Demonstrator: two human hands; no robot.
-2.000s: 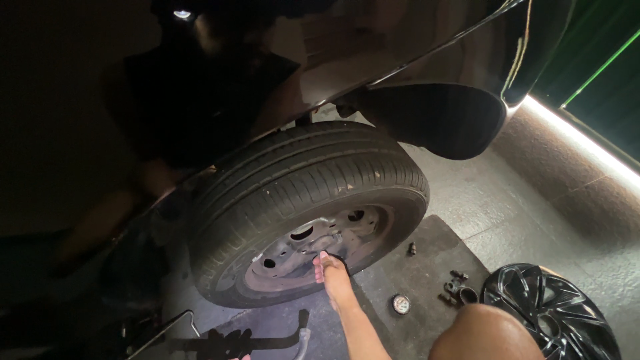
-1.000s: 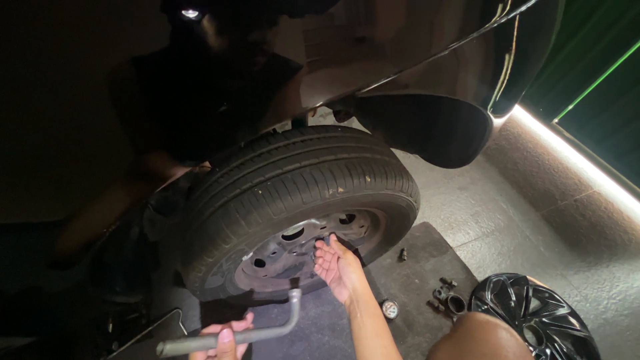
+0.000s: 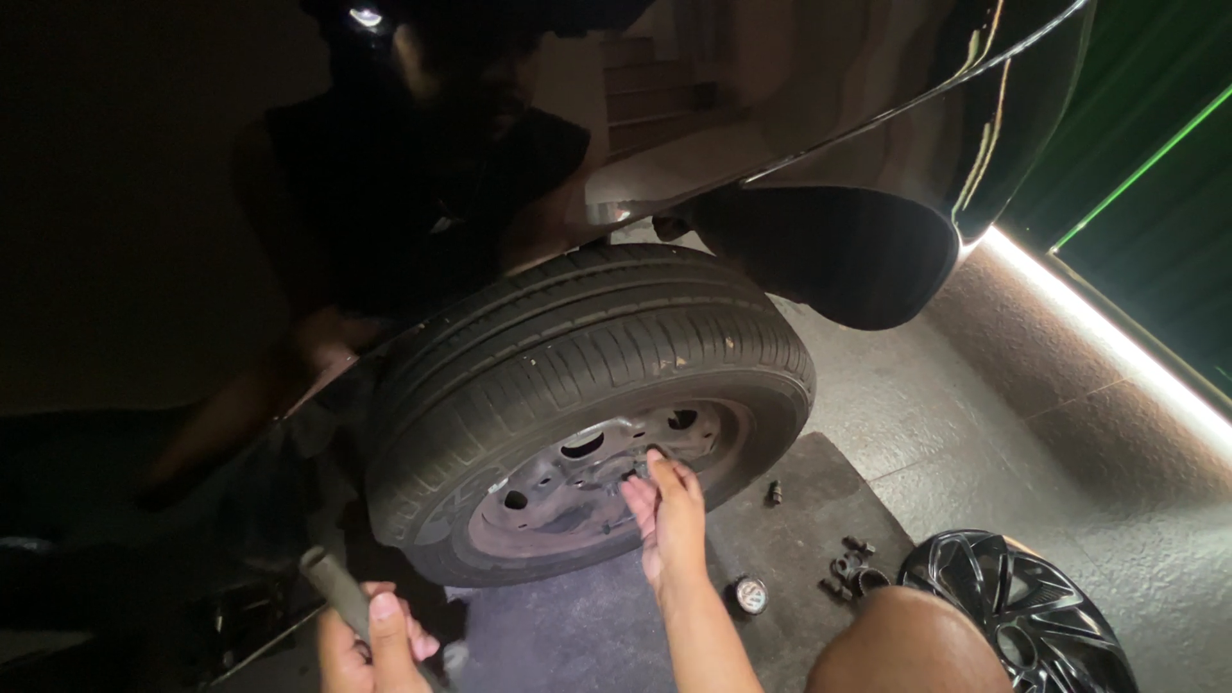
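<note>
A car wheel with a black tire [image 3: 616, 356] and a bare steel rim [image 3: 539, 510] stands under the dark car body [image 3: 674, 183]. At the hub, my right hand [image 3: 669, 510] has its fingertips close against the rim's centre; whether they hold a small part there cannot be made out. Low at the left, my left hand [image 3: 380, 640] grips the lug wrench [image 3: 337, 582], its tubular end pointing up and left. The rest of the wrench is mostly hidden by the hand and the frame edge.
A dark mat [image 3: 818, 510] lies beside the wheel, bearing a round cap [image 3: 750, 596], a single bolt [image 3: 775, 493] and several small dark parts [image 3: 852, 568]. A black hubcap [image 3: 1020, 616] lies right of my knee [image 3: 910, 645]. A mud flap [image 3: 847, 255] hangs behind the wheel.
My left hand has brought the lug wrench up from the bottom edge and turned it, so its tubular end now points up. My right hand stays at the rim, its fingers shifted.
</note>
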